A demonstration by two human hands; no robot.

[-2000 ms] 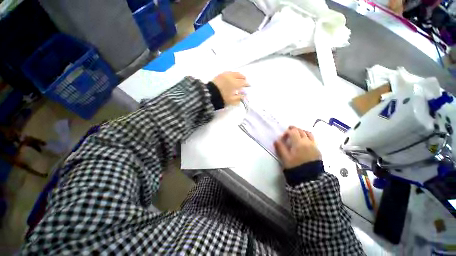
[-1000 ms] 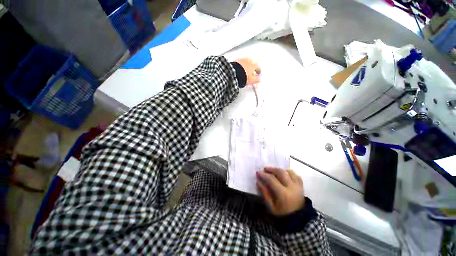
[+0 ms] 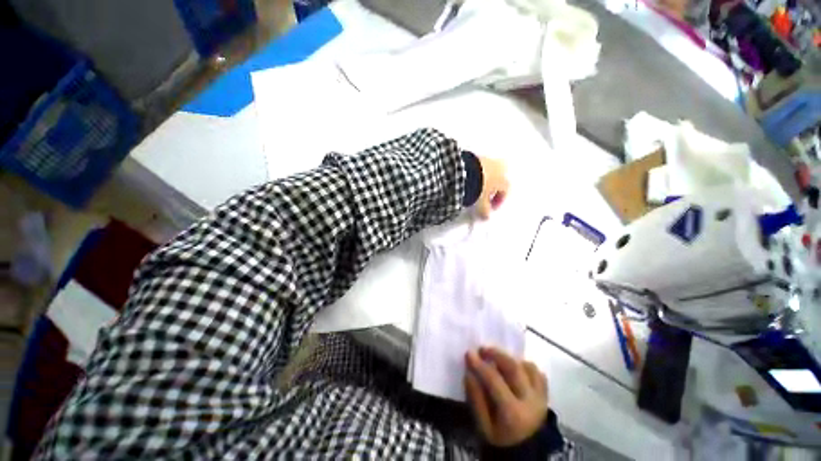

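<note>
A pale rectangular sheet or panel with faint lines (image 3: 459,311) lies at the table's front edge, its near end over the edge. My right hand (image 3: 509,396) rests with its fingers on the sheet's near right corner; the thumb's side is hard to see. My left hand (image 3: 491,187) is beyond the sheet's far end, small and partly turned away; whether it holds anything cannot be told. The white sewing machine head (image 3: 698,261) is to the right of the sheet.
A black bent wire guide (image 3: 538,236) lies by the machine. Orange and blue snips (image 3: 624,338) and a black phone (image 3: 664,371) lie right. White fabric (image 3: 513,45) is heaped at the back. A blue strip (image 3: 270,67) is at the left edge, blue crates (image 3: 67,135) on the floor.
The sheet has been turned from slanting across the table to pointing toward the front edge. My right hand has moved nearer my body with it; my left hand has moved right.
</note>
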